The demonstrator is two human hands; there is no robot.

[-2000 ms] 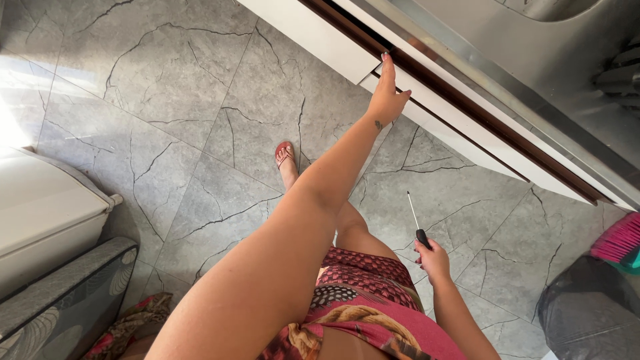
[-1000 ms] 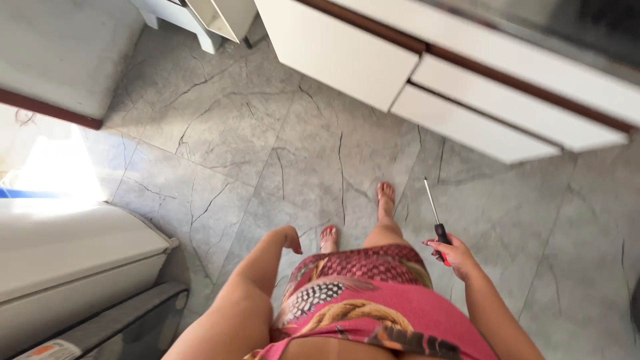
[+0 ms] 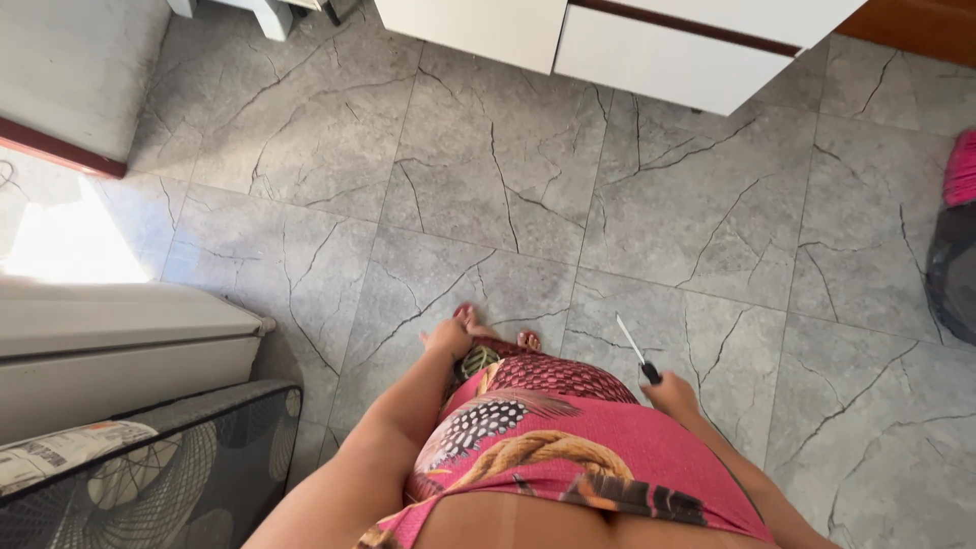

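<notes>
My right hand (image 3: 671,395) is closed round the black handle of a screwdriver (image 3: 630,340), whose bare metal shaft points forward over the tiled floor. My left hand (image 3: 448,338) hangs low by the hem of the patterned pink dress (image 3: 549,427), with nothing seen in it; its fingers are partly spread. Beyond the hands, at the top of the view, are white cabinet fronts (image 3: 671,57) with a dark brown strip between them. Neither hand touches the cabinet.
A white appliance (image 3: 130,335) and a grey patterned mattress-like panel (image 3: 206,457) stand at left. A pale wall (image 3: 76,69) with a reddish sill is at upper left. At the right edge are a black bag-like object (image 3: 953,267) and pink bristles (image 3: 962,169).
My left hand was at the cabinet edge two seconds ago and has come back beside the dress. The screwdriver has stayed in my right hand. The view has moved away from the cabinet.
</notes>
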